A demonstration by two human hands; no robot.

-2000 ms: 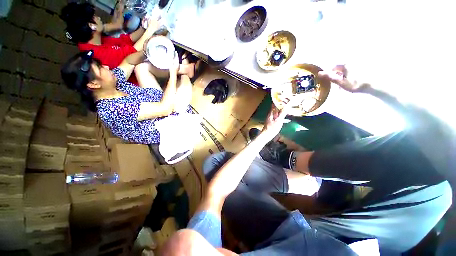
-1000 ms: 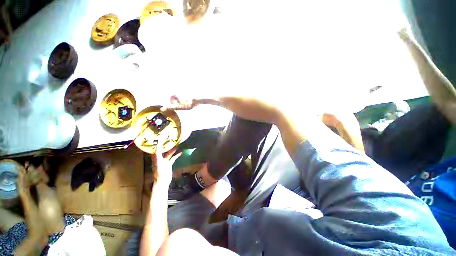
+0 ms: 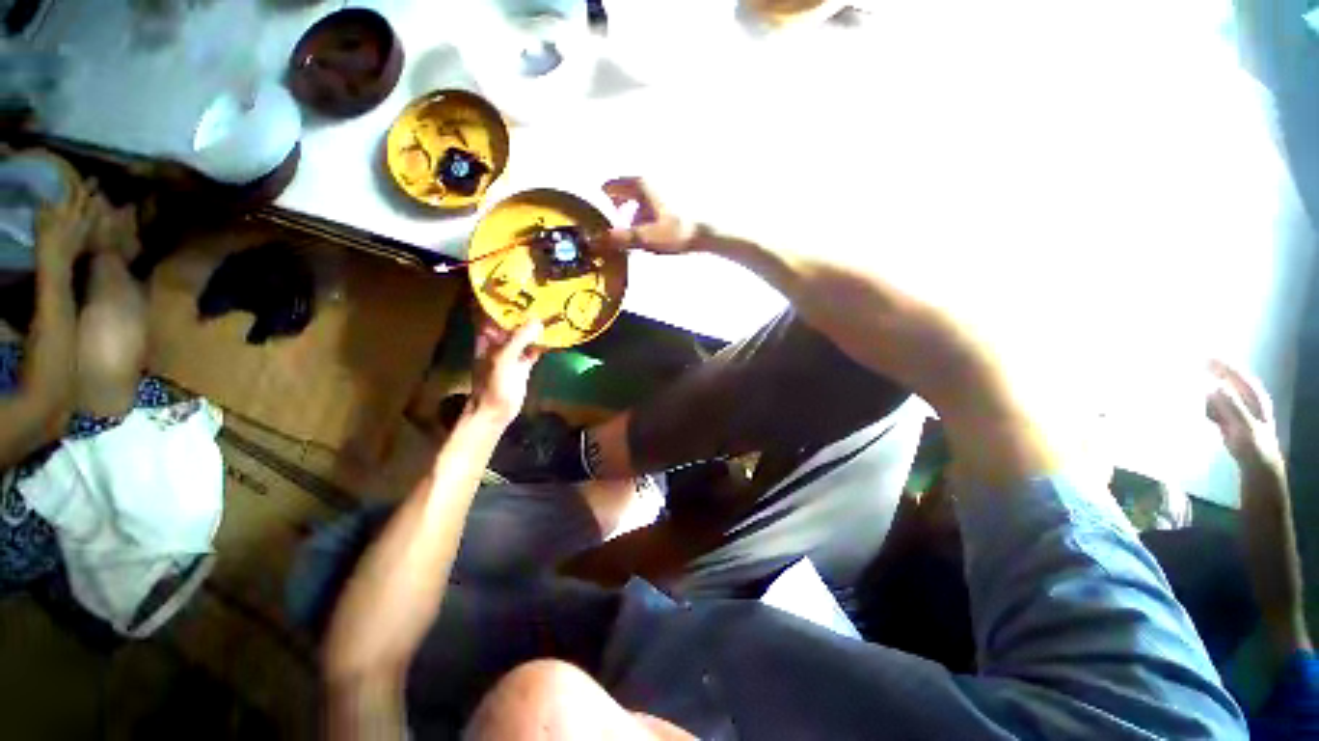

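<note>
A round gold bowl (image 3: 506, 290) is held up at the table's near edge, its inside facing me. A dark square piece (image 3: 561, 252) with a pale centre sits inside it. A thin reddish line, possibly a wire, runs from the square past the bowl's left rim. My left hand (image 3: 506, 365) grips the bowl's lower rim. My right hand (image 3: 651, 220) is at the upper right rim, fingers bent; a small pale spot shows at its fingers, and glare hides whether they hold anything.
A second gold bowl (image 3: 423, 154), a dark brown bowl (image 3: 347, 64) and a white bowl (image 3: 246, 133) stand on the glaring white table (image 3: 897, 159). A neighbour's arms and white bag (image 3: 127, 500) are at left. Another person's hand (image 3: 1241, 413) is at right. A black crumpled thing (image 3: 258, 290) lies on cardboard.
The view has swung, so the table and neighbours shift in the picture. The gold bowl stays in my left hand. My right hand stays by its rim, its fingers now more bent.
</note>
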